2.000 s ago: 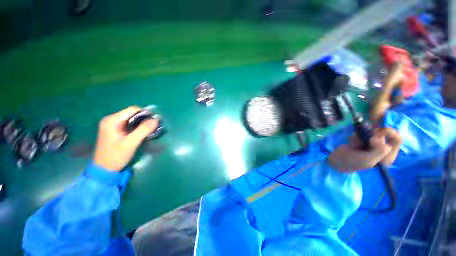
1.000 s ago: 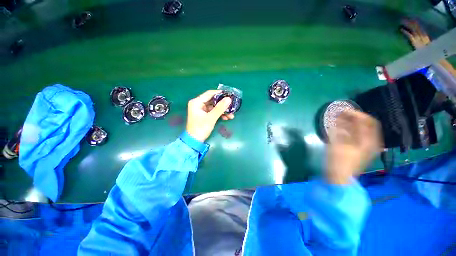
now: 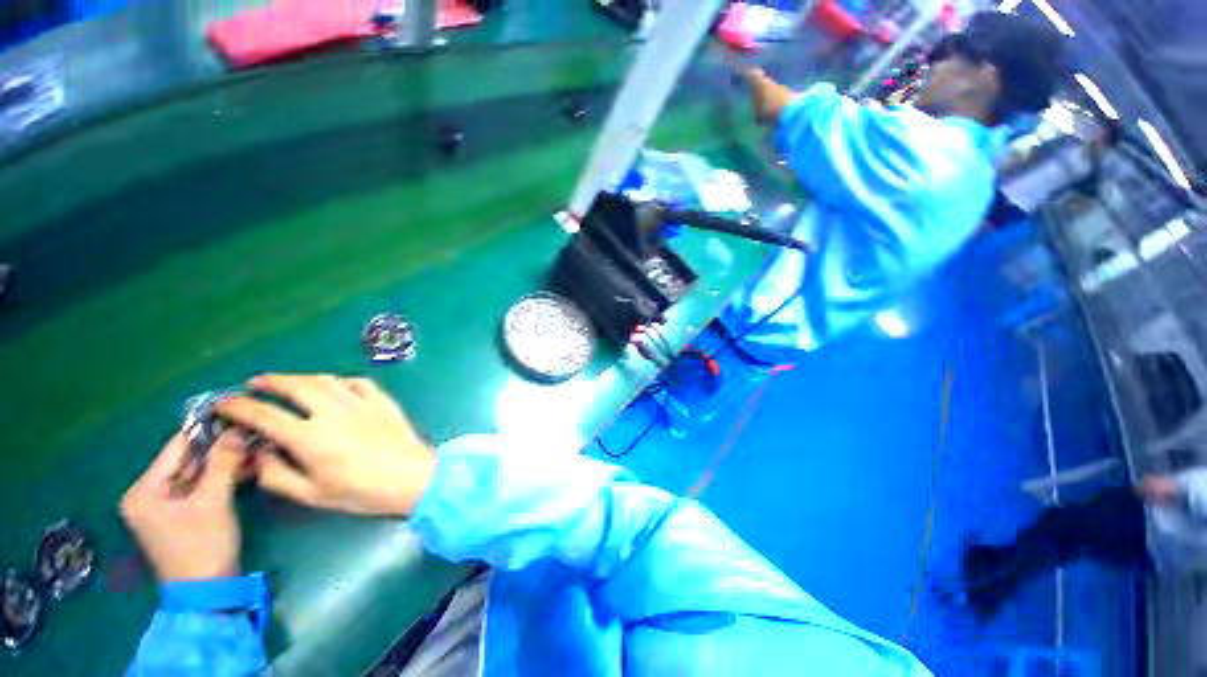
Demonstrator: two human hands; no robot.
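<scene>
My left hand (image 3: 192, 509) holds a small round black unit (image 3: 209, 421) with a shiny rim above the green mat, at the left of the view. My right hand (image 3: 324, 443) reaches over to the same unit, its fingers on the unit's right side; the fingers hide most of it. Whether the right fingers grip it or only touch it is hard to see. A clear or pale piece shows at the unit's upper edge. The soldering iron (image 3: 728, 225) rests in its black stand (image 3: 606, 271), away from both hands.
A round tin of metal wool (image 3: 548, 336) sits beside the stand. One loose unit (image 3: 389, 339) lies between it and my hands. Two more units (image 3: 64, 558) lie at lower left. A person in blue (image 3: 887, 185) works beyond the stand. A grey bar (image 3: 649, 113) slants above.
The view has swung to the right. My right hand, blurred over the metal wool before, is now at the unit in my left hand. The iron, in my right hand earlier, is in the stand.
</scene>
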